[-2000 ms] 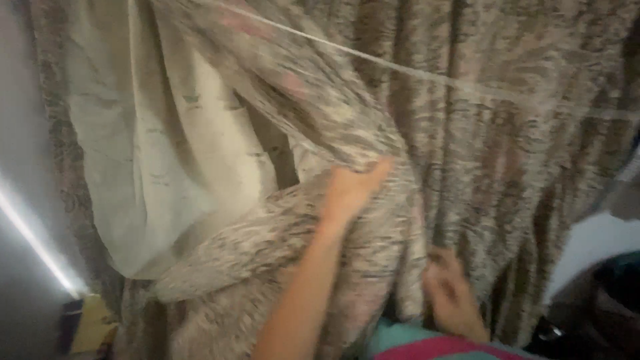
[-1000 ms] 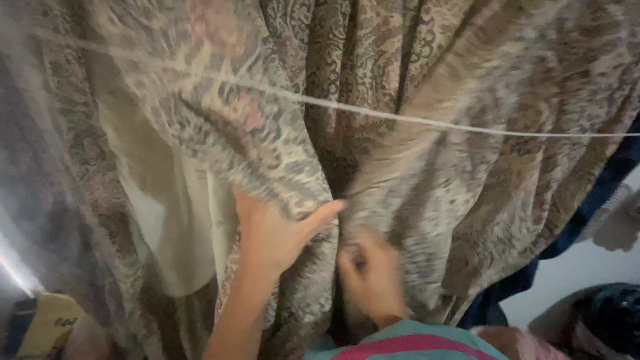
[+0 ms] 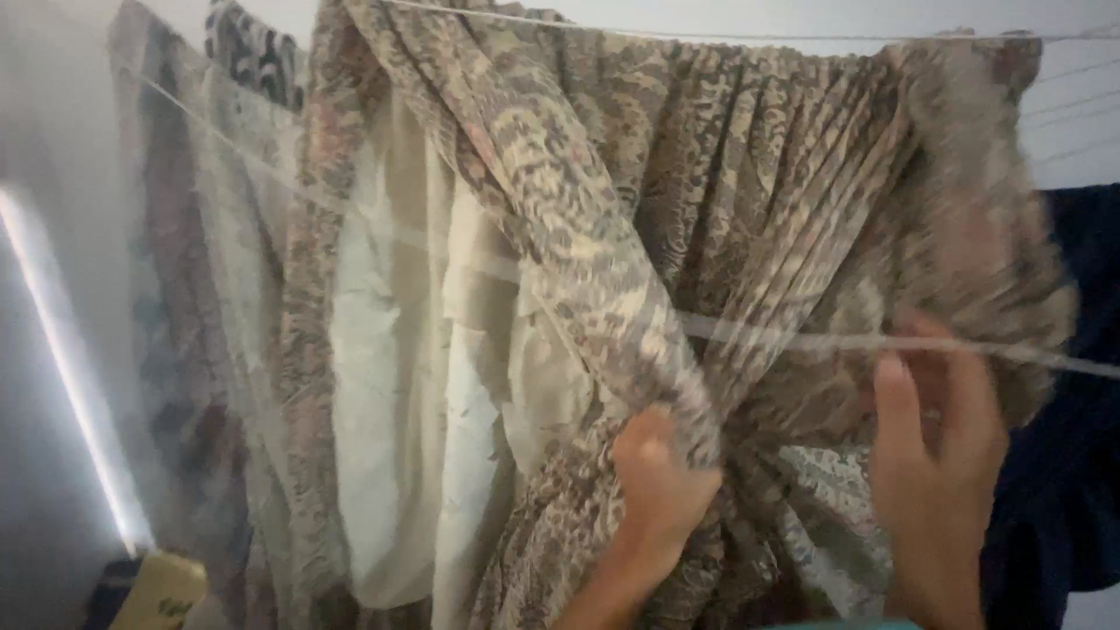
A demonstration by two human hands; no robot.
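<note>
A large patterned fabric (image 3: 700,157) in beige and brown, with faint pink patches, hangs in folds from a line near the top of the head view. My left hand (image 3: 669,477) is closed around a gathered bunch of it at the lower middle, where the folds draw together. To the right, my right hand (image 3: 941,446) is raised with thumb and fingers apart, in front of or against the fabric's right part; blur hides whether the fingertips touch it. The fabric's pale lining (image 3: 376,350) shows at the left of the bunch.
A thin white cord (image 3: 822,341) crosses in front of the fabric. Behind the right side hangs dark blue cloth (image 3: 1067,385). More cloth (image 3: 166,262) hangs at the left, near a lit tube lamp (image 3: 70,376) and a yellowish box (image 3: 162,591) bearing writing.
My right hand has moved away from my left hand toward the right and its fingers have spread. The view has shifted, and the fabric's top edge now shows.
</note>
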